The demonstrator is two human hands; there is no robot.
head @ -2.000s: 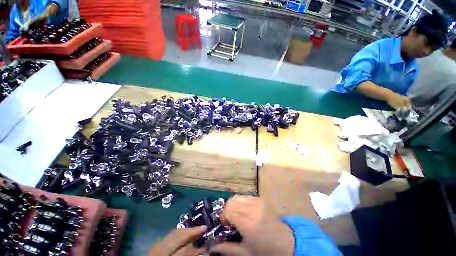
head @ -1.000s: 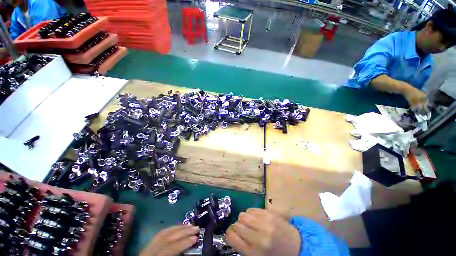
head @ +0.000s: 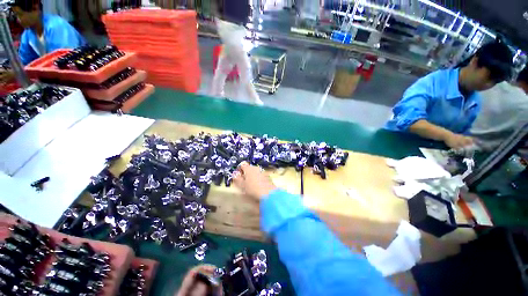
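Observation:
A large loose heap of black strap parts (head: pixel 168 173) with shiny ends lies on the tan boards (head: pixel 231 217). My right hand (head: pixel 250 178) reaches to the heap's near edge, its fingertips at the parts; whether it grips one cannot be told. My left hand (head: pixel 200 280) is low in the picture, partly cut off by the bottom edge, with a small black-and-silver piece (head: pixel 207 278) in its fingers. Beside it, a small group of black-and-silver pieces (head: pixel 243 272) lies on the green surface.
A pink-orange foam tray (head: pixel 118 254) of pieces stands lower left, more trays (head: pixel 87 72) upper left. A white box (head: pixel 52 124) stands left. White cloths (head: pixel 425 173), a small black box (head: pixel 431 213) and a folded white piece (head: pixel 396 248) lie right. A coworker (head: pixel 440 104) sits beyond; another person walks behind.
My right hand has moved from the near group up and forward to the heap. My left hand has stayed low with a piece. A walking person has appeared behind the bench.

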